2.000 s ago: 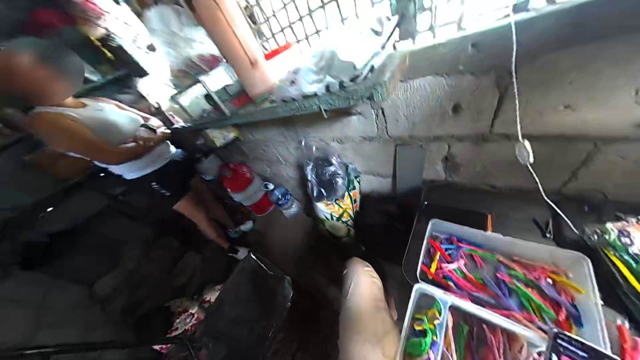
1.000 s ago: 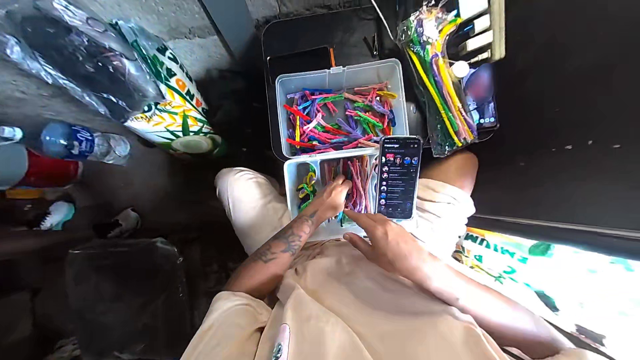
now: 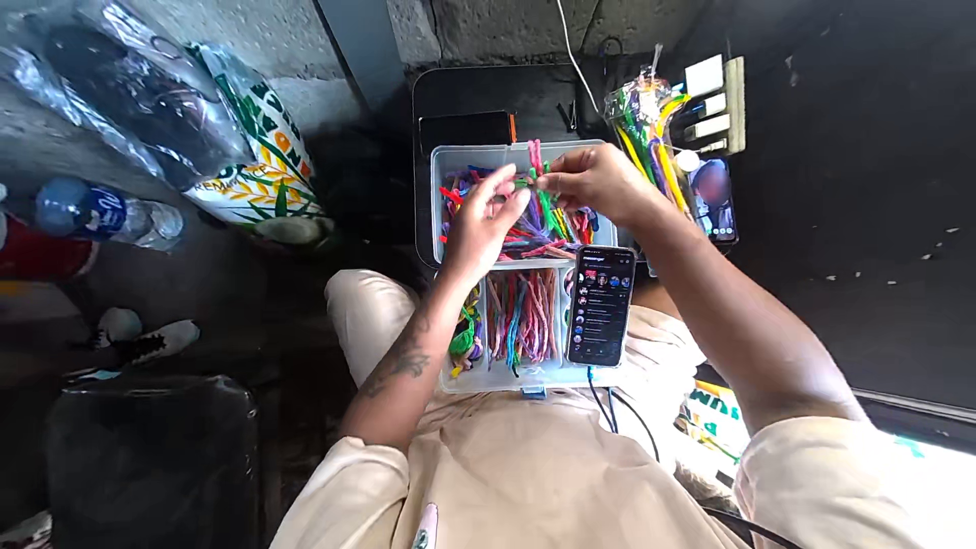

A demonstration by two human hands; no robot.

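Note:
Both my hands are over a clear plastic box (image 3: pixel 438 229) filled with loose coloured pipe cleaners (image 3: pixel 534 229). My right hand (image 3: pixel 598 183) pinches a small piece made of pink and green pipe cleaners (image 3: pixel 535 164) between thumb and fingertips. My left hand (image 3: pixel 488 217) is just left of that piece, its fingers curved and apart; whether it touches the green end is blurred. Nearer my body, the compartmented tray (image 3: pixel 496 381) on my lap holds pink, brown and blue pipe cleaners (image 3: pixel 522 316), with green and yellow twisted ones (image 3: pixel 465 339) in its left compartment.
A lit phone (image 3: pixel 601 305) lies on the tray's right side, cables below it. On the black table (image 3: pixel 488 88) are a bag of long pipe cleaners (image 3: pixel 648 137) and a second phone (image 3: pixel 714 198). Left stand a printed sack (image 3: pixel 267 168), a plastic bottle (image 3: pixel 107 213) and a black container (image 3: pixel 152 457).
My hands have moved from the near tray and phone to above the far box. A pink and green piece is now in my right hand. The view swung from the room down to my lap earlier.

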